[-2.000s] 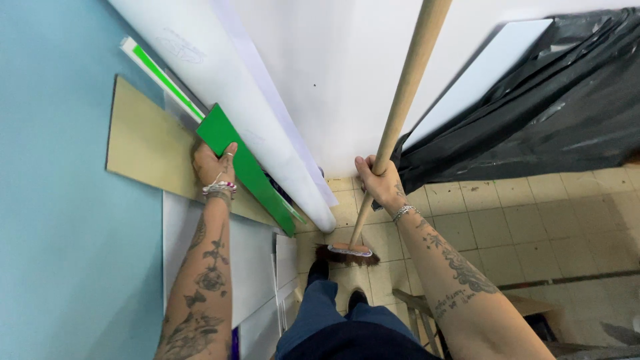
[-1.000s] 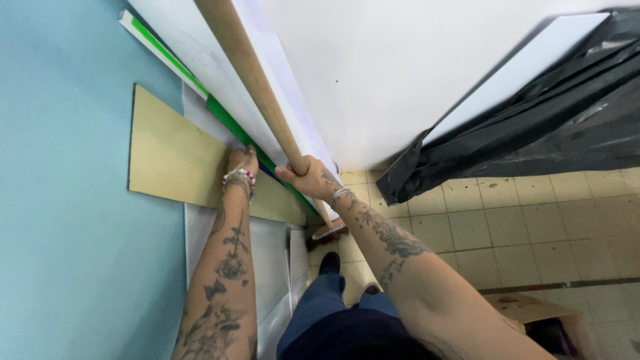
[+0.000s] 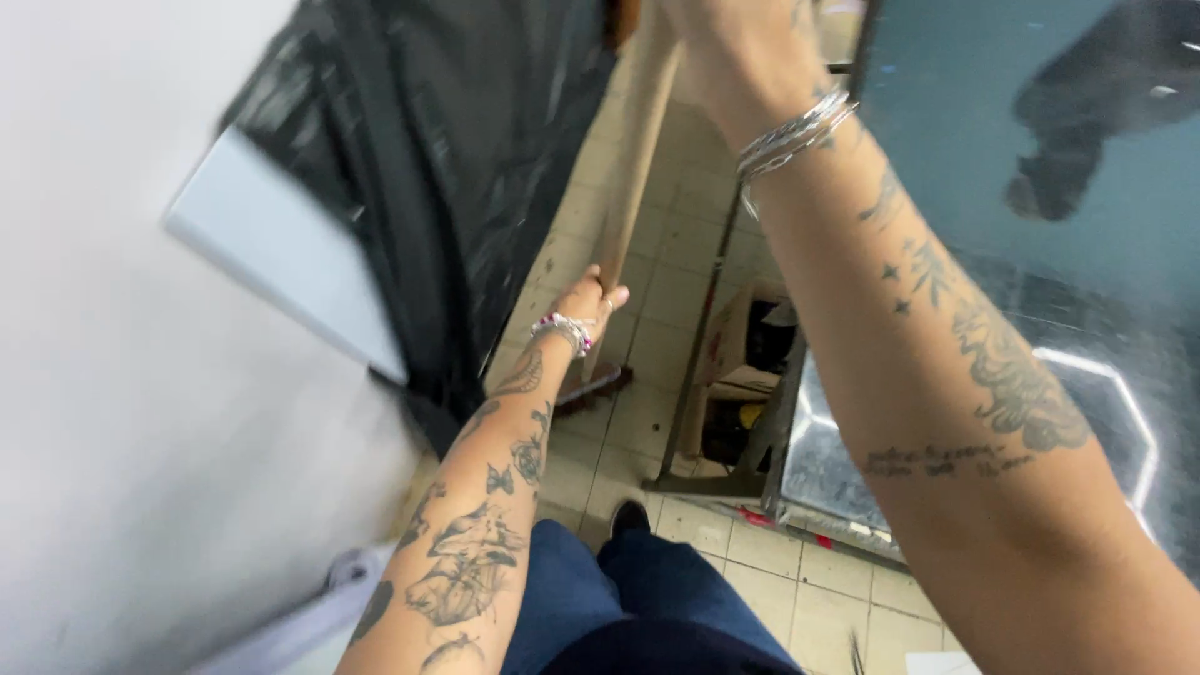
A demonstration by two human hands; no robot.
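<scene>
A wooden broom handle [image 3: 639,155] runs from the top of the view down toward the tiled floor. My left hand [image 3: 591,305] is closed around its lower part. Higher up, my right hand [image 3: 741,47] is at the handle's upper part, with its fingers partly cut off by the top edge. The broom head [image 3: 595,389], with dark reddish bristles, is low over or on the floor just beyond my left hand; whether it touches the tiles cannot be told. Black plastic sheeting [image 3: 441,141] hangs close to the left of the handle.
A pale flat panel [image 3: 291,244] leans by the white wall [image 3: 112,375], partly under the sheeting. On the right stands a table with a glossy dark top [image 3: 984,281]; cardboard boxes [image 3: 741,347] sit beneath it. Rolled white material [image 3: 309,609] lies at lower left.
The view has swung far to the right. My left hand has let go of the green board and taken hold of the broom handle. My right hand now shows higher along the handle.
</scene>
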